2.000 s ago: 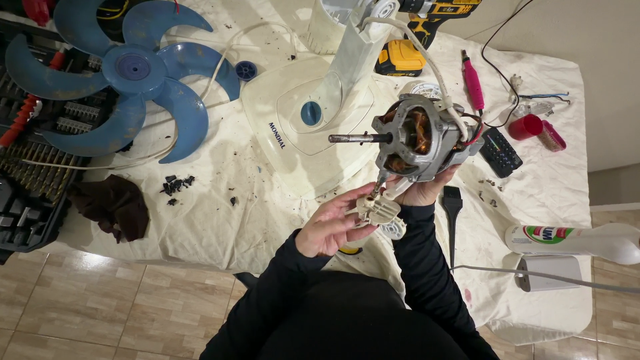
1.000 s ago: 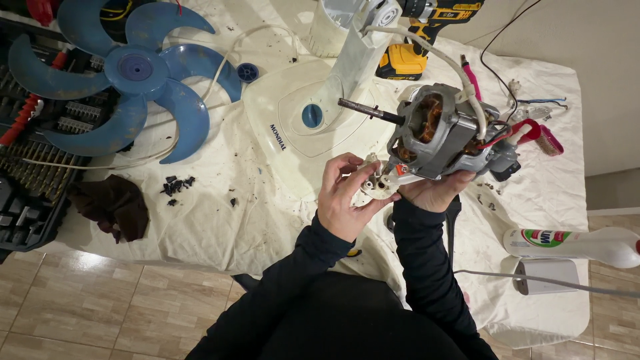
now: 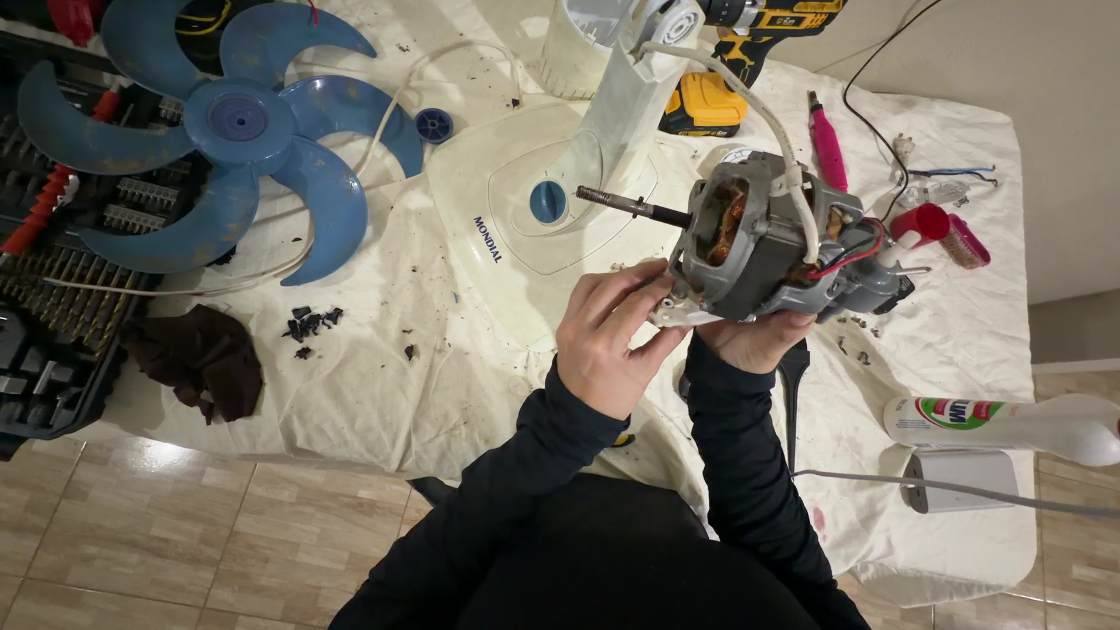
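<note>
My right hand (image 3: pixel 763 339) holds a fan motor (image 3: pixel 754 249) from below, its fingers mostly hidden under the housing. The motor's steel shaft (image 3: pixel 633 207) points left, over the white fan base (image 3: pixel 472 188) with its blue knob (image 3: pixel 548 201). Copper windings show through the housing, and a white cable (image 3: pixel 770 118) runs from the motor to the fan's neck (image 3: pixel 626 101). Between its fingertips my left hand (image 3: pixel 612 337) grips a whitish plastic part (image 3: pixel 682 311) against the motor's lower left side. Part of that piece is hidden by the fingers and the motor.
Blue fan blades (image 3: pixel 238 122) lie over a tool case (image 3: pixel 52 289) at the left, near a dark cloth (image 3: pixel 201 363). A yellow and black cordless drill (image 3: pixel 704 101) is at the top. A bottle (image 3: pixel 997 424), a grey box (image 3: pixel 962 481) and a pink-handled tool (image 3: pixel 826 144) are at the right.
The plastic part, held below the motor two seconds ago, is now against the motor's lower left side. The motor has turned and its shaft slopes down to the right.
</note>
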